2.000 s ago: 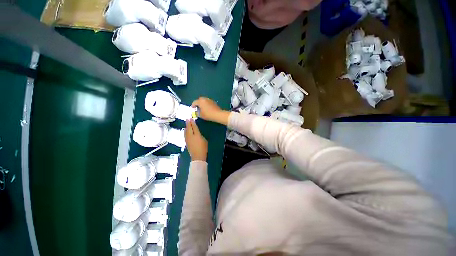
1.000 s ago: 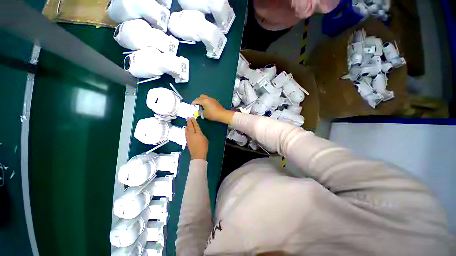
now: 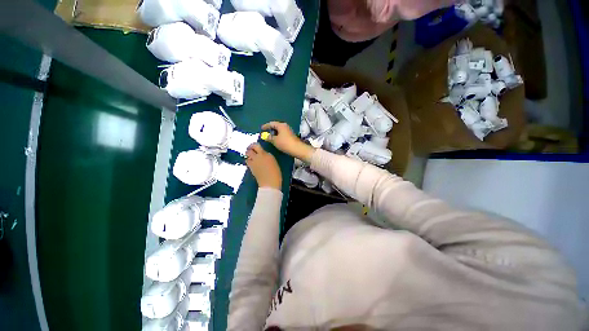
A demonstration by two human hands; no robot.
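A white security camera [image 3: 210, 129] lies on the dark green bench, its narrow bracket end [image 3: 243, 142] towards me. My left hand [image 3: 265, 169] has its fingertips at the lower side of that bracket end; whether they grip it is unclear. My right hand [image 3: 284, 139] holds a small yellow and dark item [image 3: 265, 136] just off the tip of the bracket end. Its shape is too small to tell. A second white camera [image 3: 194, 167] lies directly below the first, its bracket end near my left hand.
More white cameras [image 3: 177, 220] lie in a row below, and others [image 3: 194, 81] above. A box of jumbled white parts [image 3: 349, 123] stands right of the bench edge, another carton [image 3: 426, 123] beyond. A person in pink [image 3: 361, 19] is at the top. A grey post [image 3: 97, 61] crosses the left.
My right hand has drawn back slightly to the right from the bracket end with the yellow item. My left hand has moved a little up and right, its fingers now more bent.
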